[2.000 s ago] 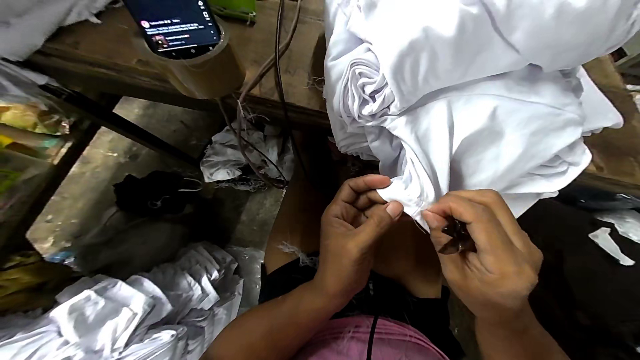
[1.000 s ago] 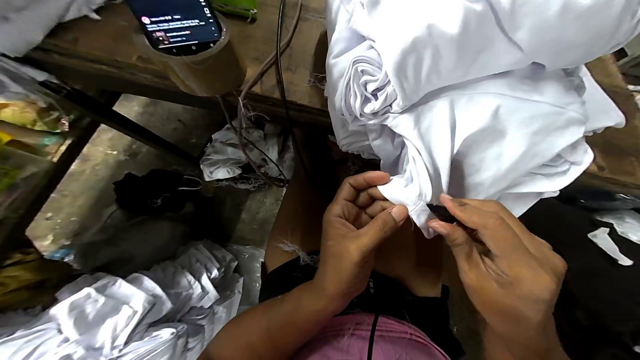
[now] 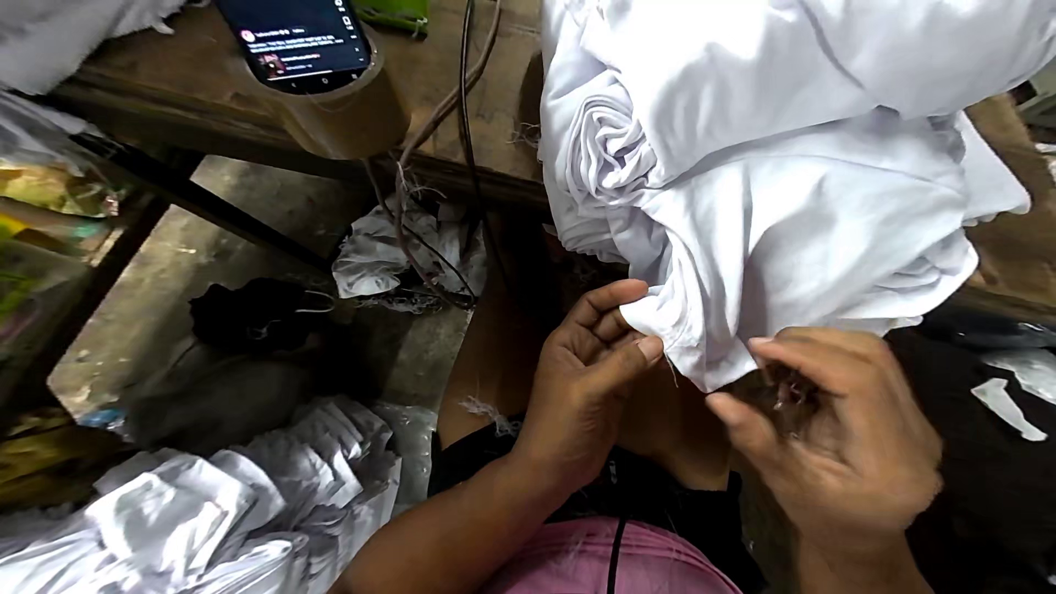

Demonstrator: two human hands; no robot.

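Observation:
White cloth [image 3: 808, 223], folded and rolled in a thick pile, overhangs the front edge of the wooden table. My left hand [image 3: 598, 375] pinches a hemmed edge of its hanging corner between thumb and fingers. Just right of that corner is my right hand [image 3: 833, 429], its thumb and index finger apart near the cloth's tip. A small dark object [image 3: 790, 394], blurred and partly hidden, lies within the curled fingers of my right hand; its kind cannot be made out. A loose thread dangles from the pinched edge.
A phone [image 3: 301, 41] leans on a roll of brown packing tape [image 3: 351, 115] at the edge of the wooden table [image 3: 198, 95]. Cables [image 3: 466, 91] hang down beside it. A heap of white cloth pieces [image 3: 206, 511] lies lower left; a white scrap bundle [image 3: 396, 247] sits under the table.
My right hand first moved right from the cloth corner, then came back slightly left, with thumb and index finger now spread. My left hand has kept its pinch on the cloth.

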